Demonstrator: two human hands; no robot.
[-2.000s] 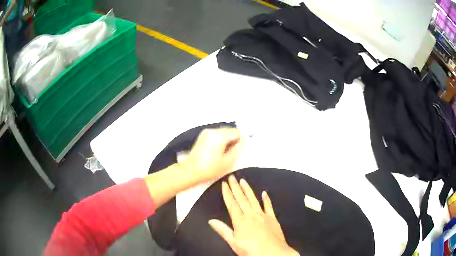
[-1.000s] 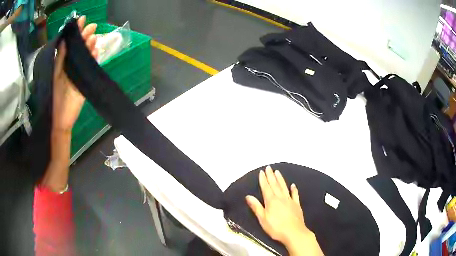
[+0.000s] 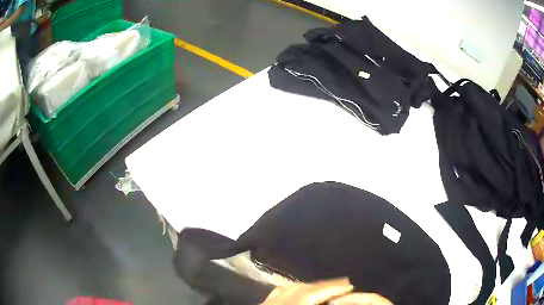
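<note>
A large black half-moon bag panel (image 3: pixel 334 232) lies on the white table with a small whitish label (image 3: pixel 392 232) on it. A black side strip (image 3: pixel 206 256) joins its left end and hangs over the near table edge. A zipper (image 3: pixel 274 271) runs along the panel's lower left edge. Fingers (image 3: pixel 313 292) show at the bottom edge by the zipper, cut off by the picture's rim and overlapping. Which fingers belong to which hand, and whether they hold anything, is hidden. A red sleeve shows at the bottom left.
Black unfinished bag bodies (image 3: pixel 352 77) lie at the table's far side and more (image 3: pixel 489 149) at the right. A black strap (image 3: pixel 471 232) trails beside them. A blue tray (image 3: pixel 528 286) is at the right edge. A green bin (image 3: pixel 113 113) with plastic-wrapped white things stands on the floor left.
My left hand has come down from the raised strip at upper left. The strip now lies bunched at the near table edge. My right hand has moved off the panel's middle towards the bottom.
</note>
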